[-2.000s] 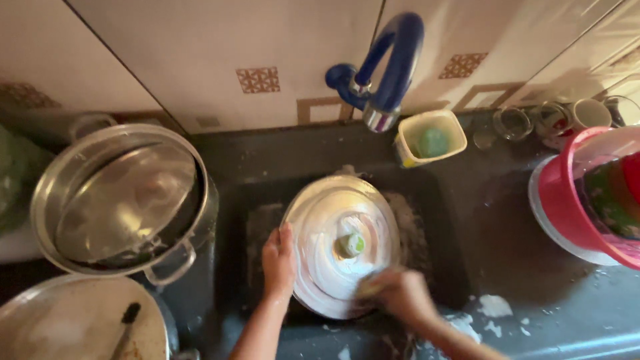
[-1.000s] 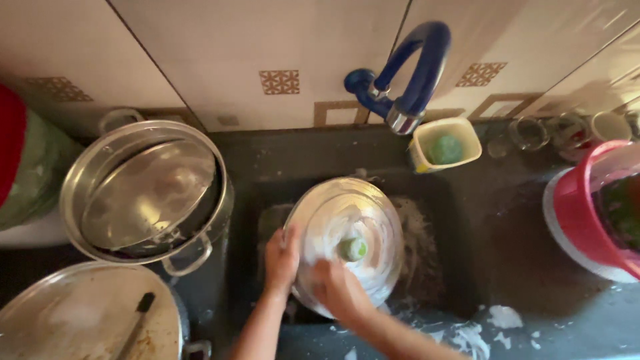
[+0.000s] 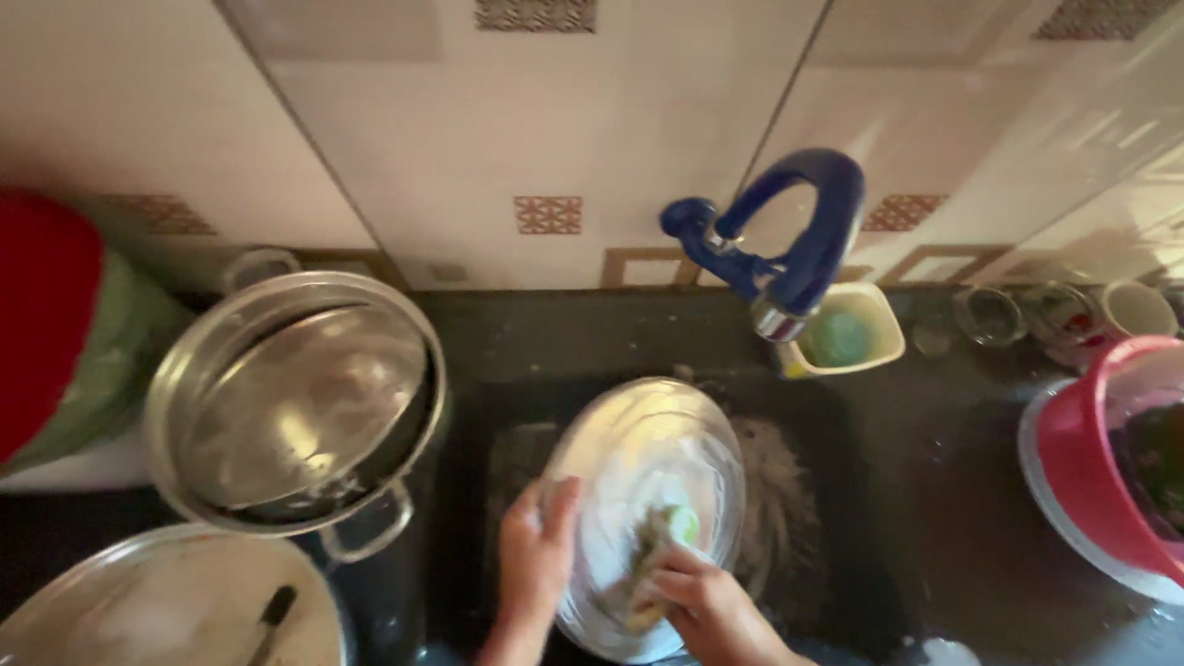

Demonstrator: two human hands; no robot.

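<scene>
A round metal lid (image 3: 661,435), covered in soapy suds, is held tilted over the dark sink (image 3: 791,518). My left hand (image 3: 538,546) grips its left rim, thumb on the upper face. In my right hand (image 3: 698,592) is a blurred scrubber (image 3: 647,564), pressed on the lid just beside its green-and-white centre knob (image 3: 683,524). The blue faucet (image 3: 819,231) hangs above and to the right of the lid. Behind it, a cream tub (image 3: 874,324) holds a greenish block.
A large steel pot (image 3: 166,407) with a lid lying tilted in it stands left. Below it is another wide lid or pan (image 3: 120,592) with a black-handled utensil (image 3: 277,606). A pink basin (image 3: 1064,453) is at the right, glasses (image 3: 990,314) behind it. A red-topped green container (image 3: 111,370) stands far left.
My right hand has moved across the lid, lower and to the right of where it was a second ago. My left hand keeps hold of the left rim.
</scene>
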